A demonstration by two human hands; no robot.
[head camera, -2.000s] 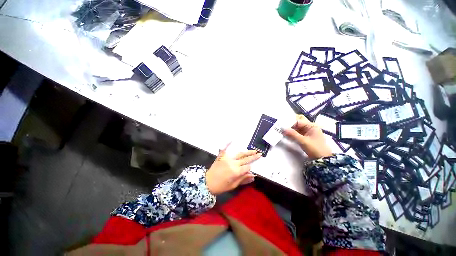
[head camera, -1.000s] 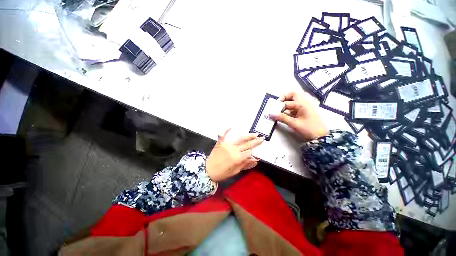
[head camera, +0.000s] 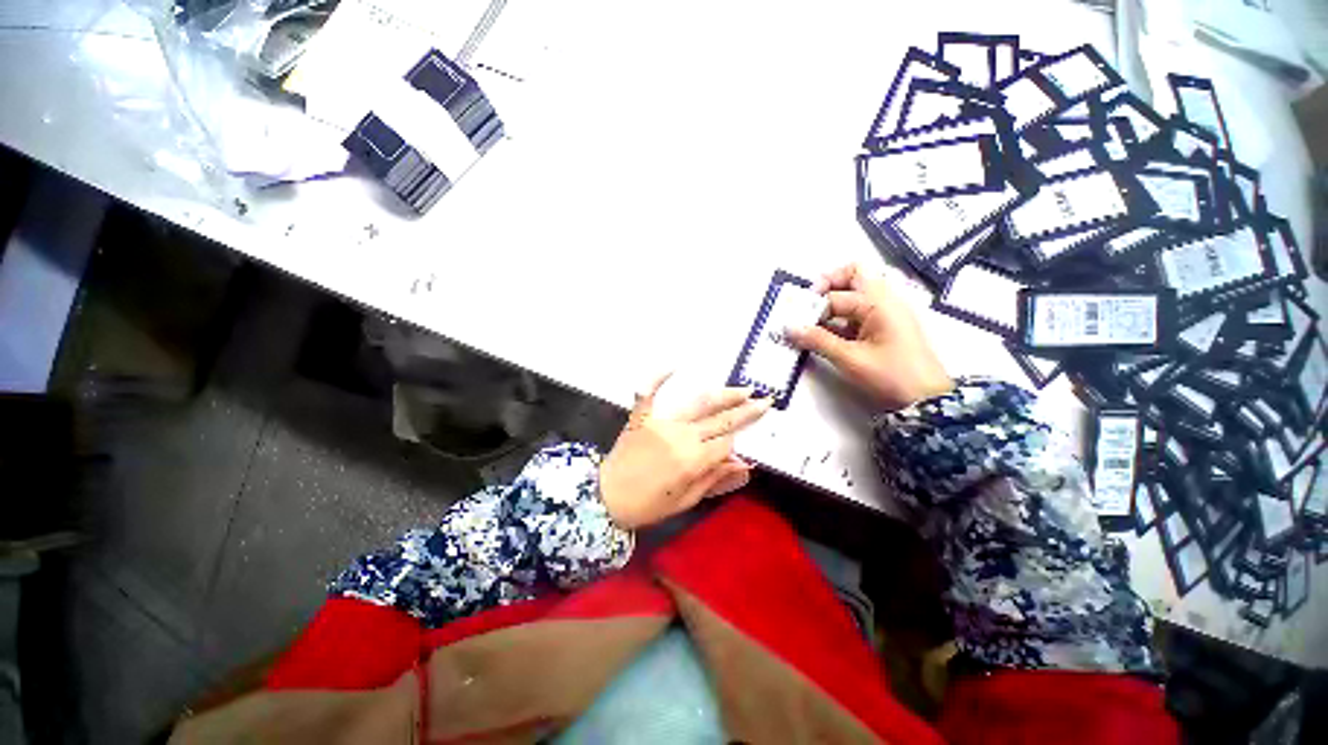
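Observation:
A dark card lies near the front edge of the white tabletop, its middle covered by a white label with faint grey print. My right hand has its thumb and fingertips at the upper right side of the label and card, seemingly pinching the label's edge. My left hand rests at the card's lower end, its fingertips touching the bottom edge, holding nothing between its fingers. Whether the label's upper right corner lies flat is hidden by my right fingers.
A large loose heap of labelled cards spreads over the right side. A dark card bundle with a white band sits upper left, beside white paper and crumpled clear plastic. The table's front edge runs diagonally before me.
The view has shifted since two seconds ago. The label, earlier held tilted off the card's right side, now lies over its middle. Over the last second the hands have barely moved.

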